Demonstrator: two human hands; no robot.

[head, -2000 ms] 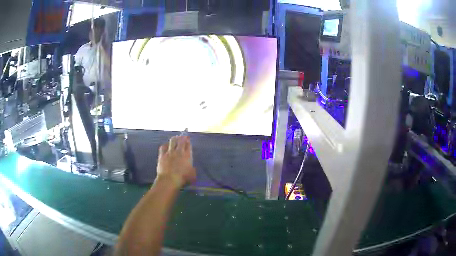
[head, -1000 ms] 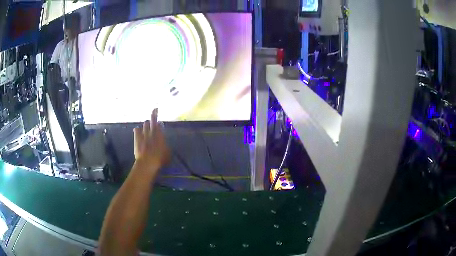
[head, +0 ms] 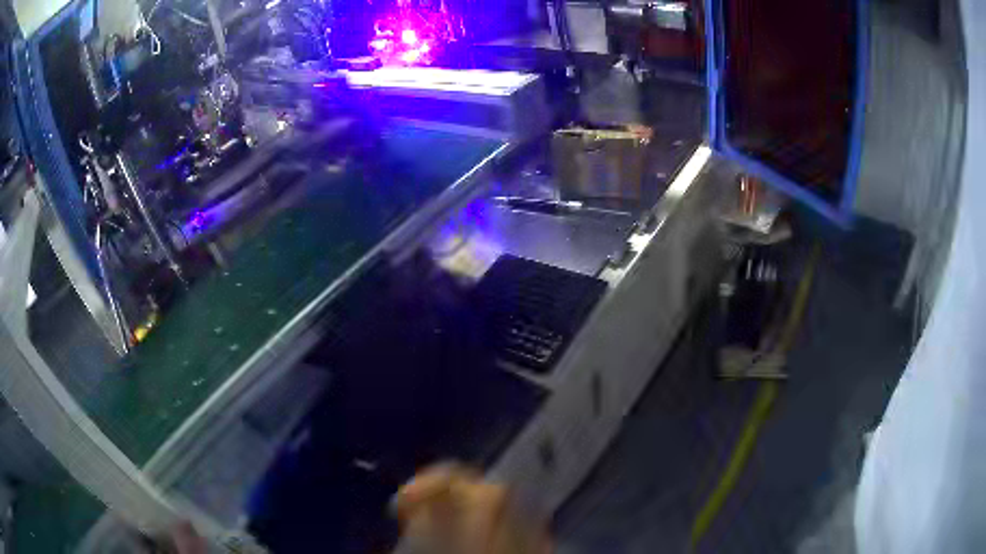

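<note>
The view is blurred. An orange-brown blurred shape at the bottom centre looks like my right hand [head: 465, 514], cut off by the edge; its fingers and any hold cannot be made out. A small skin-coloured patch at the lower left edge, beside the frame post, may be my left hand [head: 186, 537], mostly out of the picture. The green conveyor belt [head: 243, 314] runs diagonally at left, with small pale parts [head: 224, 328] on it. A black gridded parts tray [head: 532, 314] lies on the shelf right of the belt.
The white-grey frame post [head: 76, 422] crosses the lower left. A brown box [head: 601, 165] stands on the far shelf. A pink-purple light [head: 408, 39] glows at the back. A blue-framed panel [head: 795, 103], a dark stand [head: 754, 314] and a yellow floor line [head: 746, 433] are at right.
The view has swung right and down, from the monitor to the trays and floor. The left hand raised toward the monitor has left that place. A blurred hand shape now shows at the bottom centre.
</note>
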